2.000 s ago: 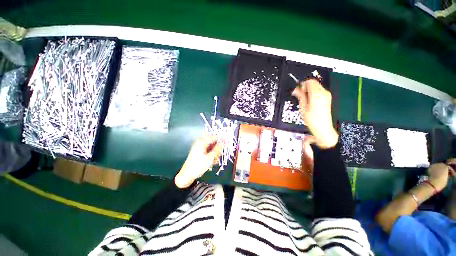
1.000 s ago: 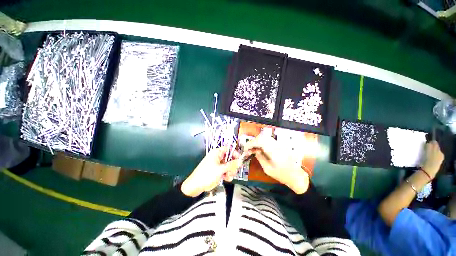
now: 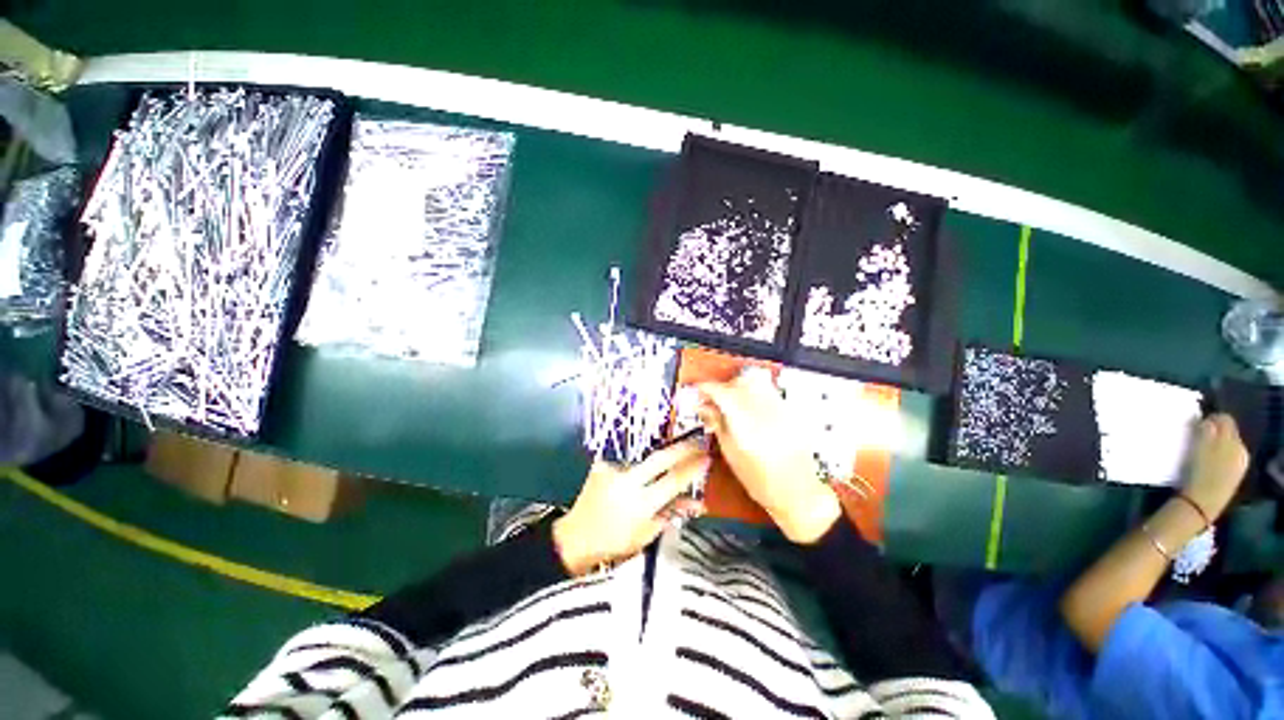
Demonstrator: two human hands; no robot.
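My left hand (image 3: pixel 628 509) and my right hand (image 3: pixel 768 447) meet at the left part of the orange-red board (image 3: pixel 867 495). A thin dark piece shows between their fingertips; I cannot tell which hand holds it or what it is. White-silver blocks lie on the board, partly hidden by my right hand. A loose bundle of slim white-silver strips (image 3: pixel 620 387) lies just beyond my left hand. Beyond the board are two black trays side by side, one with small pinkish-pale parts (image 3: pixel 721 281), one with chunkier white parts (image 3: pixel 862 312).
A black tray heaped with strips (image 3: pixel 197 260) and a clear bag of strips (image 3: pixel 408 239) lie on the left. A neighbour's trays (image 3: pixel 1008 408) and the neighbour's hand (image 3: pixel 1214 457) are at the right. Brown boxes (image 3: pixel 282 485) sit below the bench edge.
My right hand has come back from the right-hand parts tray to the board's left side. My left hand has moved from the strips towards the board and now meets it.
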